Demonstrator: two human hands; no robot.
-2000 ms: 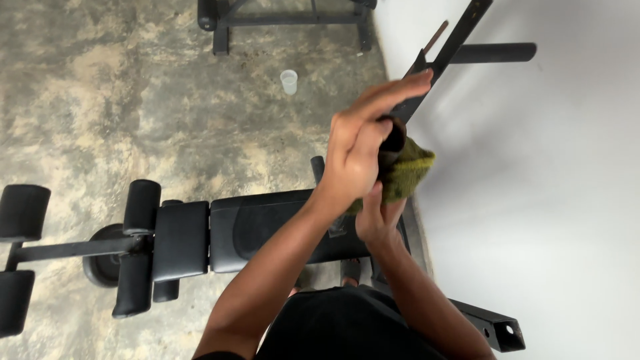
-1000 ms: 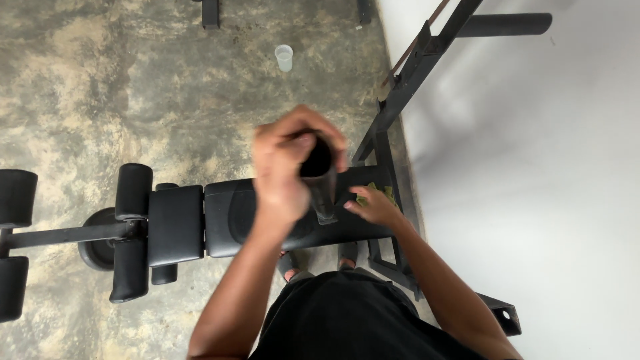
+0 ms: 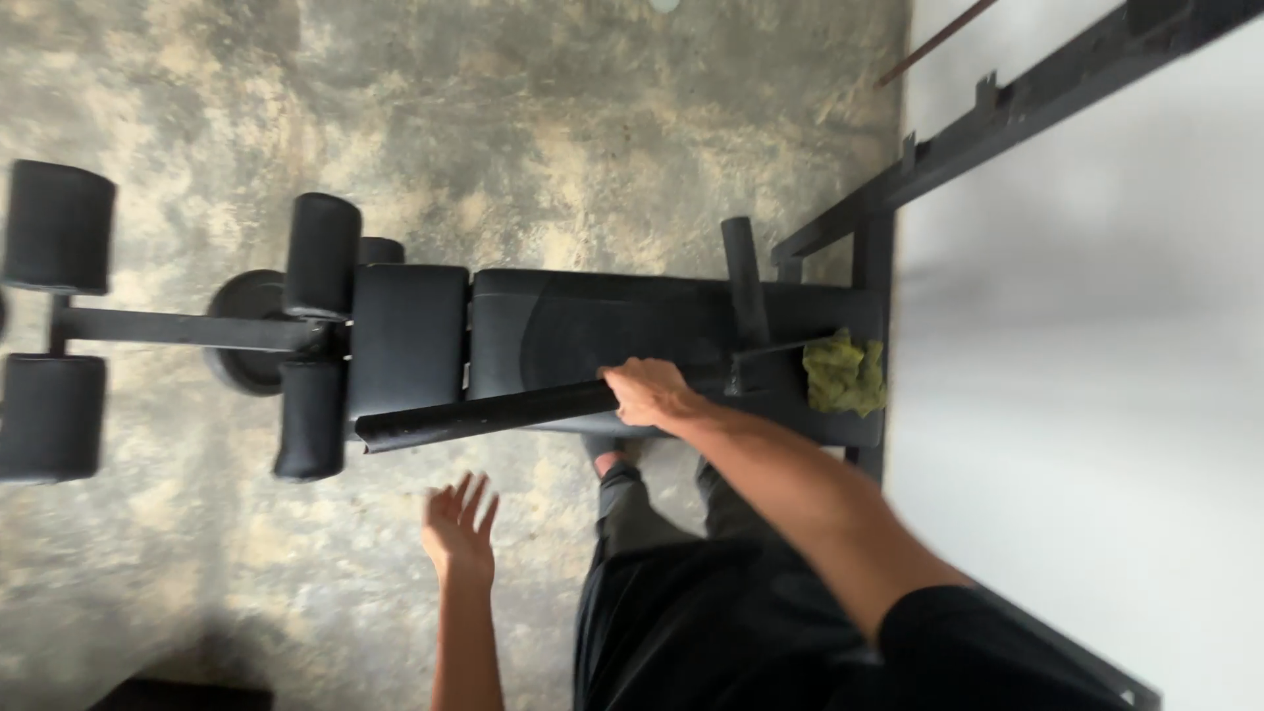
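Observation:
My right hand (image 3: 647, 392) grips a black metal bar attachment (image 3: 484, 415) with a foam or tube sleeve, held slantwise over the weight bench. A shorter black crosspiece (image 3: 746, 281) stands out near its far end. My left hand (image 3: 460, 523) is off the bar, below its left end, with fingers spread and nothing in it. The black padded bench (image 3: 592, 326) lies beneath the bar. On its right end rests a crumpled olive-green cloth (image 3: 844, 373).
Black foam rollers (image 3: 323, 255) and a weight plate (image 3: 247, 331) are at the bench's left. A black metal upright (image 3: 1027, 99) slants along the white wall (image 3: 1066, 375). My feet are beside the bench on the concrete floor (image 3: 553, 128).
The bar has swung from pointing up at the view to lying across the bench. One hand has left the cloth, which lies on the bench. The view has shifted.

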